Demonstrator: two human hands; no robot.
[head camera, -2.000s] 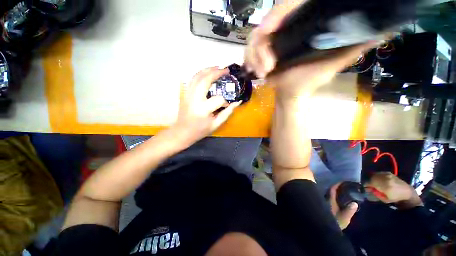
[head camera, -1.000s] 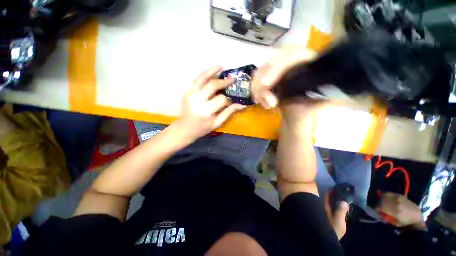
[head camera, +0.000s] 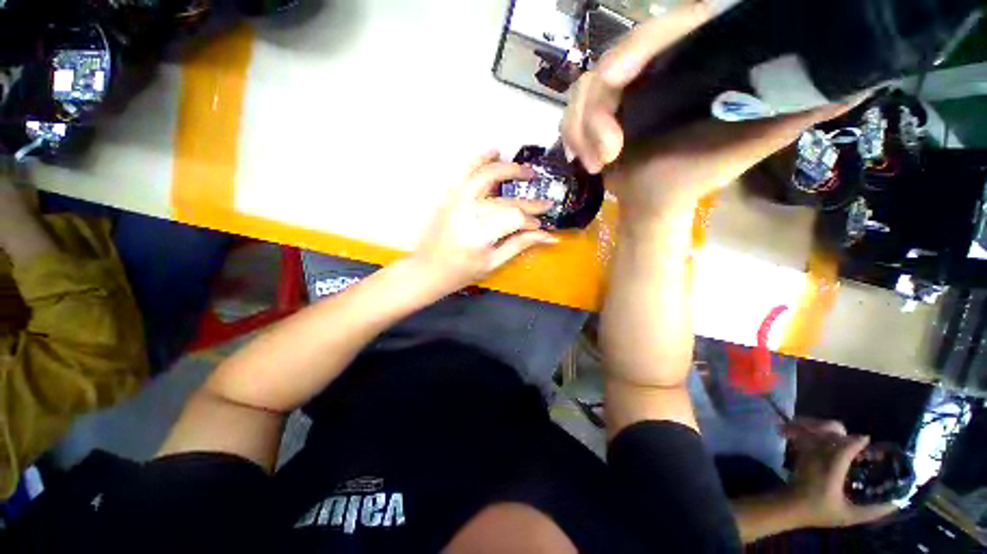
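Note:
A round black housing lies open side up on the pale bench near its front edge. A silvery circuit board shows inside it. My left hand holds the housing from its left side, fingers over the rim and board. My right hand is wrapped around a long thick black electric screwdriver, tilted with its narrow end down at the housing. The driver tip is hidden behind my right fingers. No screw can be made out.
A silver-grey screw feeder stands beyond the housing. Groups of black units with boards sit at the left and right. Orange tape marks the bench. Another person's hands hold a dark round part at lower right.
The view has shifted, so the bench appears further right. The driver is tilted more steeply than one second ago. The other person's hands have moved, and a red tool now shows near them.

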